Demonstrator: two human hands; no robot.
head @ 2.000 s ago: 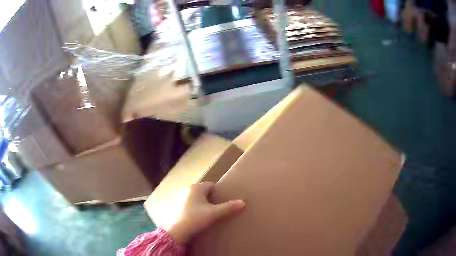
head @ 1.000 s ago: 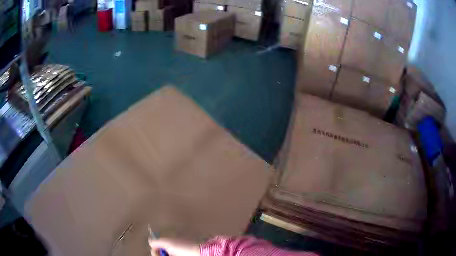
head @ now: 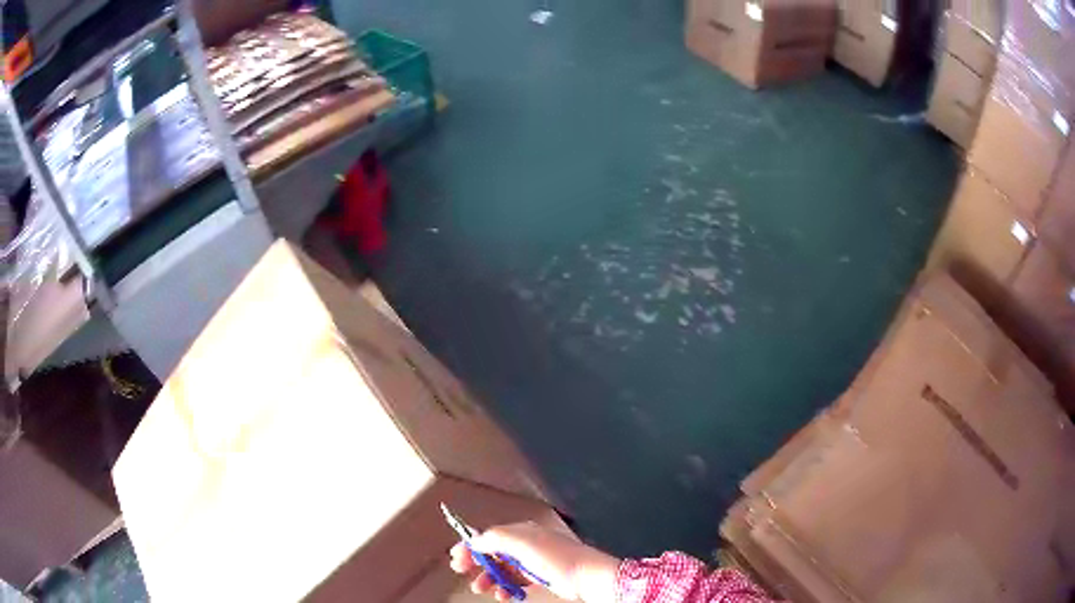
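Note:
A brown corrugated carton (head: pixel 271 436) stands tilted in the view at the lower left, a broad panel brightly lit and a line of dark print on its right side. My right hand (head: pixel 525 560), in a red checked sleeve, is closed around a slim blue-handled tool (head: pixel 493 570) that looks like scissors. Its pale metal tip points up and left, over the carton's near right side. Whether the tip touches the cardboard cannot be told. My left hand is not in view.
A stack of flattened cartons (head: pixel 943 459) lies at the right, with closed cartons (head: pixel 766 41) behind. Green floor (head: pixel 566 236) runs between. A workbench (head: pixel 189 283) with layered sheets, a red stool (head: pixel 364 203) and a green basket (head: pixel 398 73) stand at the upper left.
My left hand, on the cardboard two seconds ago, has left the view. My right hand has come in with the tool. The carton now shows its edges and printed side; the view has swung about.

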